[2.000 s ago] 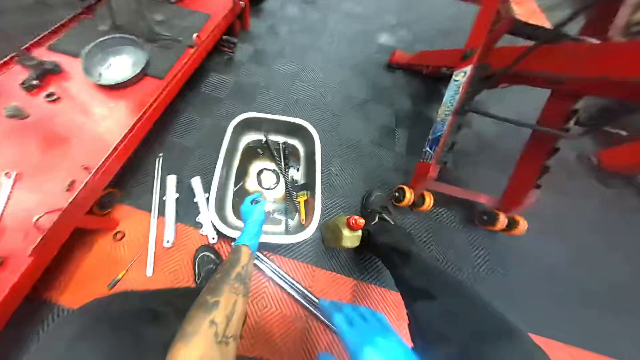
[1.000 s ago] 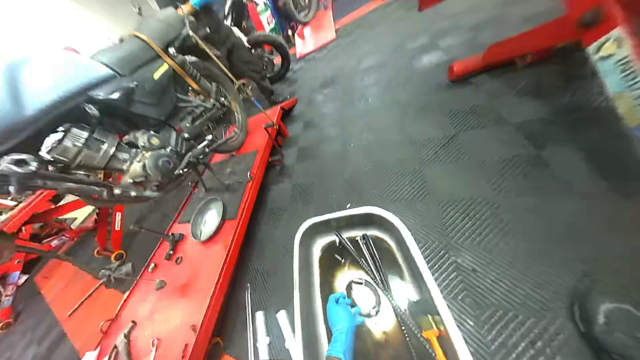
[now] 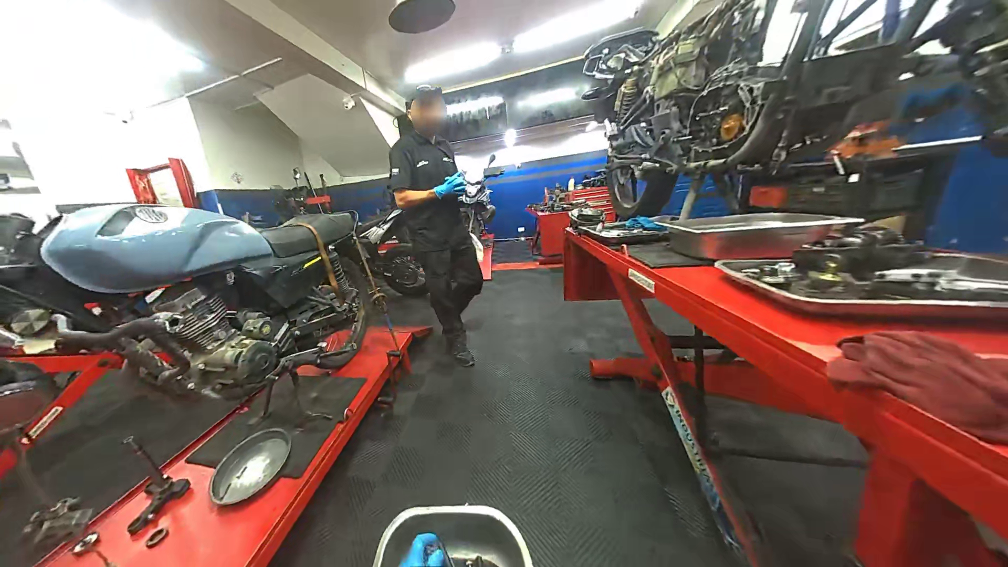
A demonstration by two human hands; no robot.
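At the bottom edge of the head view, my left hand (image 3: pixel 426 550), in a blue glove, is over the left part of a metal basin (image 3: pixel 453 512) on the floor. Only the back of the hand and bent fingers show, so whether it grips anything cannot be told. Dark parts (image 3: pixel 477 561) lie beside it in the basin, mostly cut off by the frame. My right hand is out of view.
At left, a motorcycle (image 3: pixel 157 248) stands by a red lift platform (image 3: pixel 268 516) bearing a round metal dish (image 3: pixel 250 466). A co-worker (image 3: pixel 433 205) stands ahead. At right, a red bench (image 3: pixel 709 315) carries metal trays (image 3: pixel 866 303) and red gloves (image 3: pixel 921 378).
The view has swung up from the floor to the workshop. My right hand, beside metal tubes two seconds ago, is out of view. My left hand remains at the basin.
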